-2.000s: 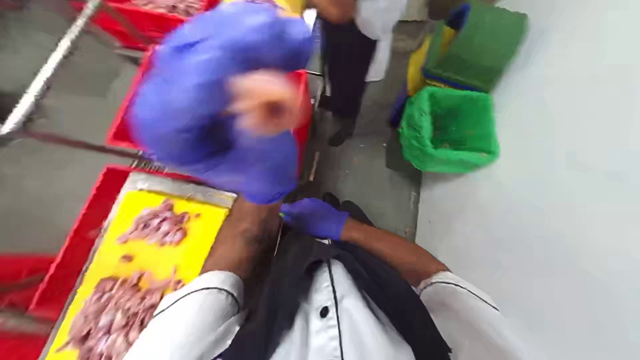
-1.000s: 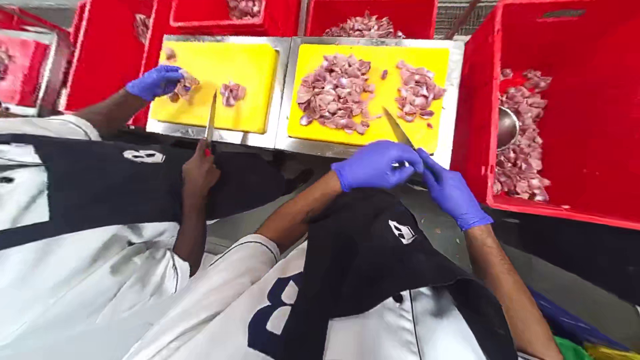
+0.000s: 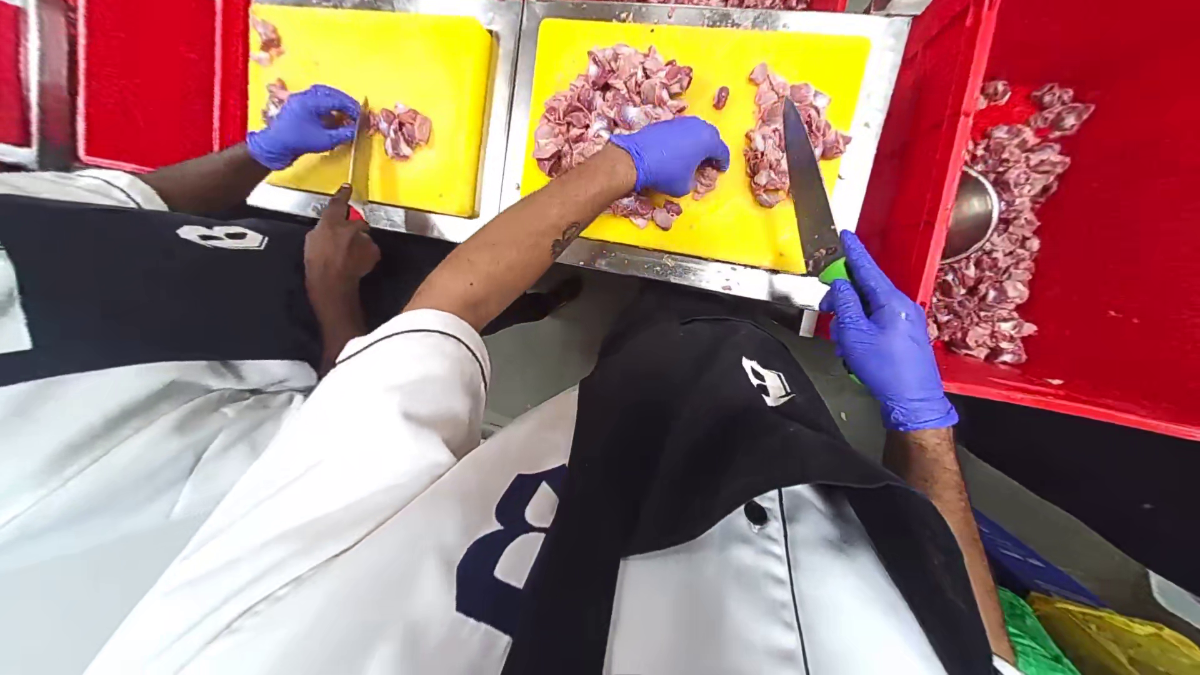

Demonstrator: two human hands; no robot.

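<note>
My left hand (image 3: 677, 159), in a blue glove, has its fingers closed on a small piece of raw meat (image 3: 705, 180) over the yellow cutting board (image 3: 731, 239). A large pile of raw meat pieces (image 3: 600, 103) lies beside and behind it; a smaller pile (image 3: 771, 141) is to the right. My right hand (image 3: 881, 328), also gloved, grips the green handle of a knife (image 3: 812, 187). The blade points away from me, its tip over the smaller pile. One small dark piece (image 3: 721, 97) lies between the piles.
At the left a co-worker's gloved hand (image 3: 305, 127) and a knife (image 3: 359, 155) are over a second yellow board (image 3: 441, 75) with meat. A red crate (image 3: 1116, 281) at the right holds meat pieces and a metal bowl (image 3: 971, 216). A metal frame (image 3: 656, 267) surrounds my board.
The view has swung a lot since two seconds ago. Since one second ago my left hand has moved away from my right hand and onto the board, and has taken hold of a meat piece.
</note>
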